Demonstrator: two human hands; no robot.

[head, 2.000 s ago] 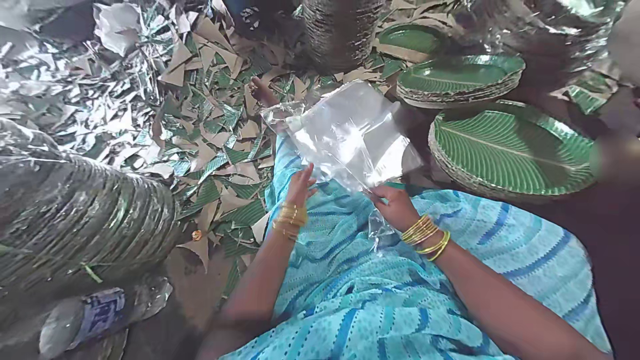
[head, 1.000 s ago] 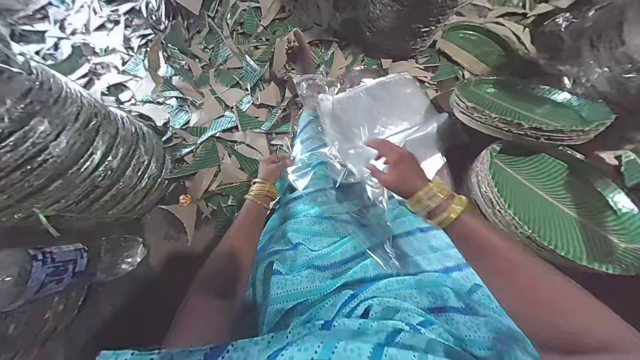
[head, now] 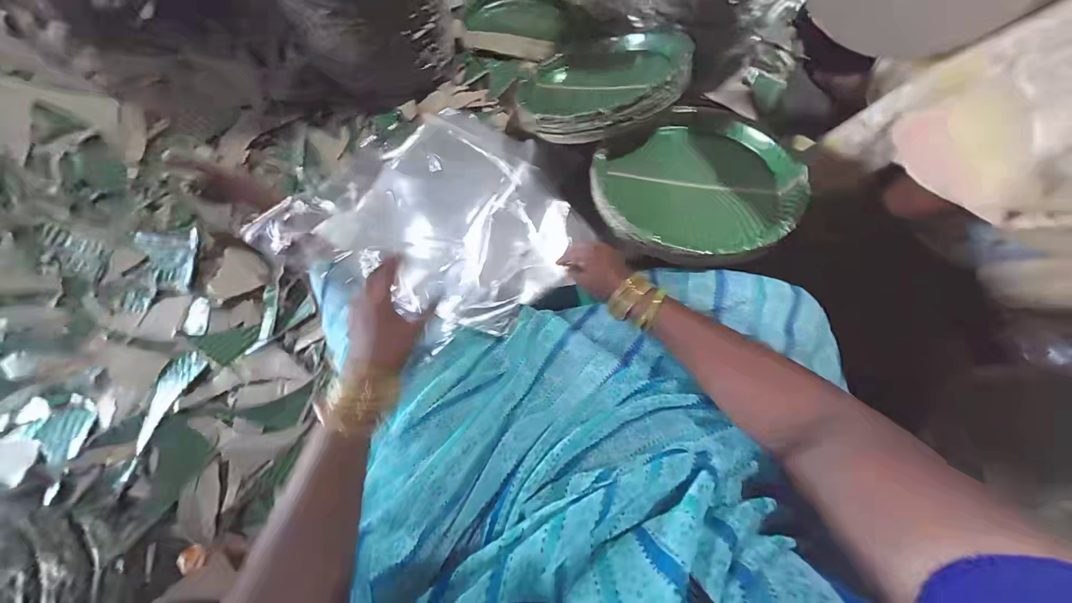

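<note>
A stack of clear plastic bags point(head: 469, 201) lies over my lap and leg, on the blue patterned cloth point(head: 536, 435). My right hand point(head: 599, 270) pinches the right edge of the plastic between thumb and fingers. Blurred by motion, my left hand point(head: 385, 322) is at the lower left edge of the plastic; its fingertips are partly hidden, and whether it grips is unclear. Right of the plastic sits a stack of green leaf-patterned plates point(head: 699, 193), close to my right hand. Behind it stands another stack of green plates point(head: 603, 84).
Cut scraps of green and brown card point(head: 243, 360) cover the floor at the left. Further green plates point(head: 515, 21) are at the top. A large pale object point(head: 988, 117), blurred, is at the upper right. My bare foot point(head: 226, 180) rests among the scraps.
The view has swung right. My right hand, above the plastic with fingers raised one second ago, is now on its right edge. My left hand has moved against the plastic's lower left side.
</note>
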